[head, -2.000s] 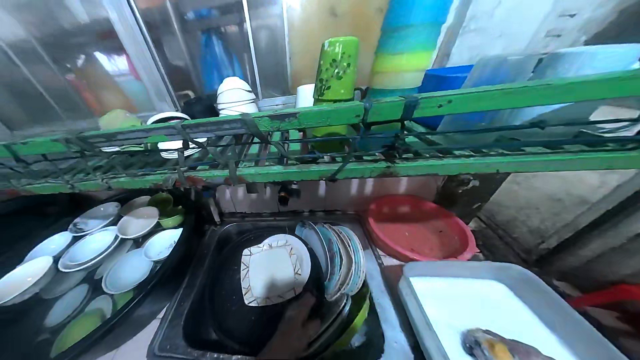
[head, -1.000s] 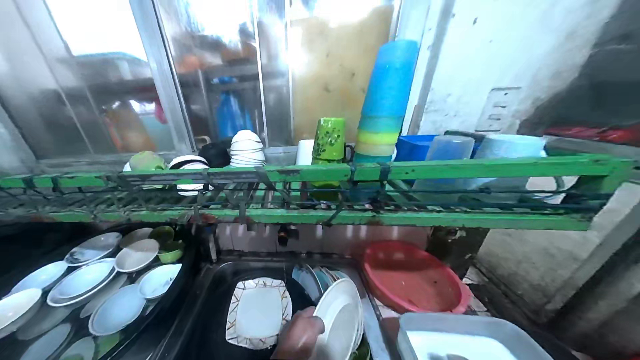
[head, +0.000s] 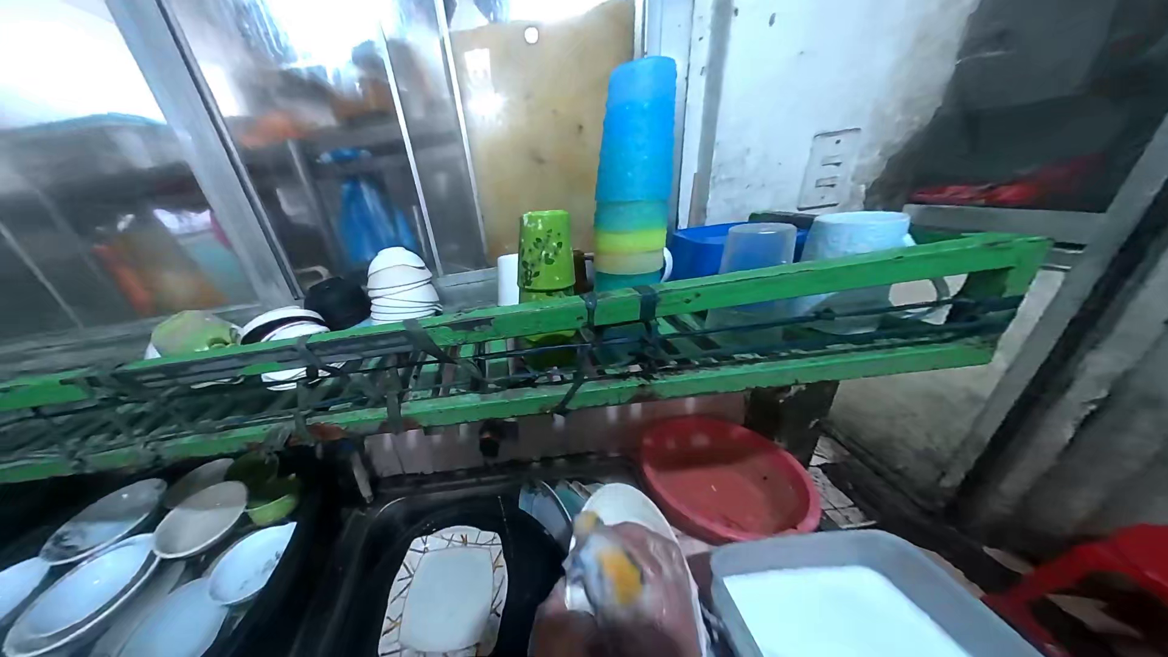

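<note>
A white oval plate (head: 630, 505) stands tilted at the right side of the black sink (head: 342, 547). My left hand (head: 561, 625) grips it low down, partly covered by my other hand. Blurred by motion, my right hand (head: 659, 575) presses a yellow and whitish sponge (head: 613, 573) against the plate's face. Behind them, several plates (head: 546, 511) lean together in the sink. A squarish white plate with a brown line pattern (head: 447, 589) lies flat to the left. The grey tub (head: 803, 552) at the lower right holds white liquid.
A red plastic basin (head: 730, 484) sits behind the tub. Several dishes lie in a dark basin (head: 301, 511) at the left. A green rack (head: 511, 401) with bowls, cups and jugs crosses above the sink. A red plastic stool (head: 1086, 575) stands at the right edge.
Two seconds ago my right hand was at the tub with the sponge; it is now at the plate. My left hand had lifted the white plate one second ago and still holds it. The view has tilted up.
</note>
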